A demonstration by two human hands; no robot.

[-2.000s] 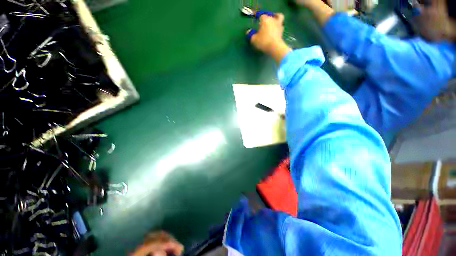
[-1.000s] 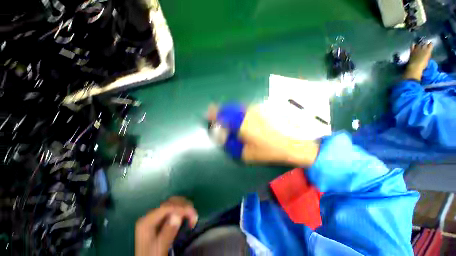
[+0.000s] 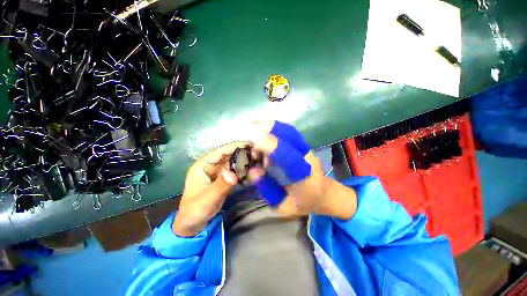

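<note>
A dark binder clip [image 3: 240,164] is held between my hands above the bench's front edge. My left hand [image 3: 209,184] grips it with fingertips and thumb. My right hand [image 3: 289,167], with blue bands on its fingers, is blurred and meets the clip from the right; whether its fingers close on the clip is hard to tell. A large tangled pile of black clips with silver wire handles [image 3: 86,98] lies on the green bench at the left. A small round yellow-and-white piece [image 3: 277,88] lies on the bench beyond my hands.
A white paper sheet [image 3: 404,58] with two short black pieces lies at the upper right. A red crate [image 3: 445,193] with dark clips in rows stands below the bench at the right. A pale tub rim [image 3: 136,8] shows behind the pile. Blue cloth is at the far right.
My right hand has come back from the far bench to meet my left hand, which has risen into fuller view. The view has shifted, showing the red crate and the round piece.
</note>
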